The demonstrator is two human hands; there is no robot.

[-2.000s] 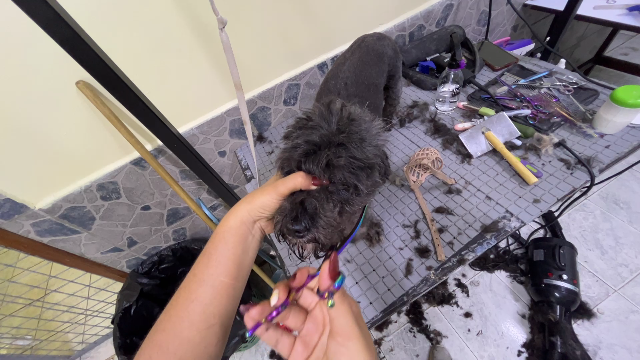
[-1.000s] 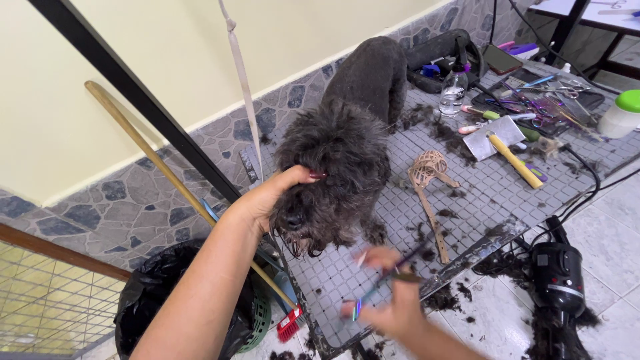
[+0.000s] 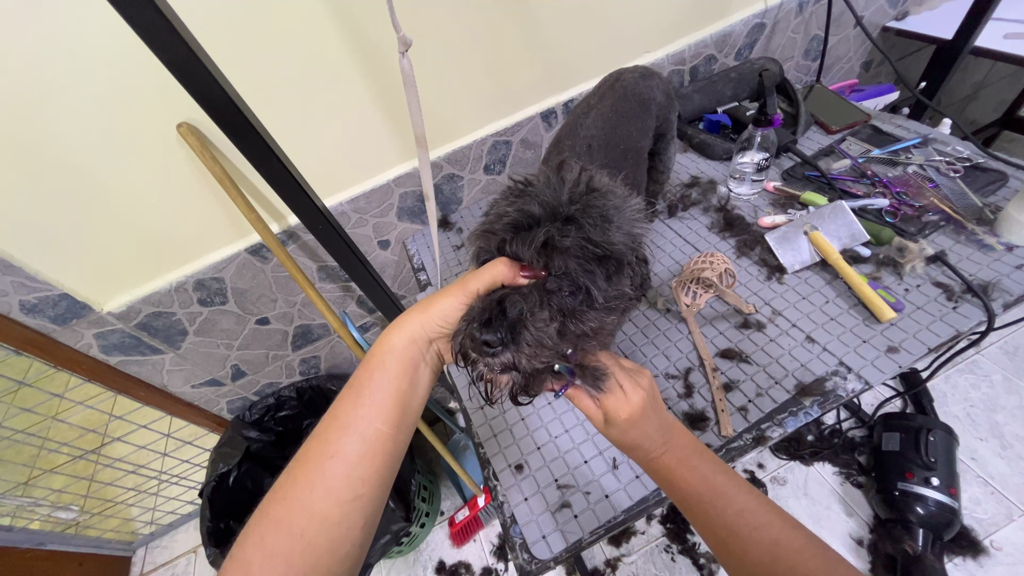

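Note:
A dark, curly-haired dog stands on the grooming table, its body clipped short and its head hair long. My left hand grips the side of the dog's head and muzzle, thumb below the eye. Beneath the jaw, my right hand touches the chin hair with its fingers bent. Iridescent grooming scissors show in small part at those fingers; their blades are hidden. To the right lie a tan leather basket muzzle with its strap and a slicker brush with a wooden handle.
Combs and scissors, a spray bottle and a black tool caddy occupy the table's far right. A black dryer is on the floor. Left are a lined bin, a wooden pole, a red brush and a hanging strap.
My right hand, over the table's front part a second ago, has moved up to the dog's chin. My left hand keeps its hold on the head.

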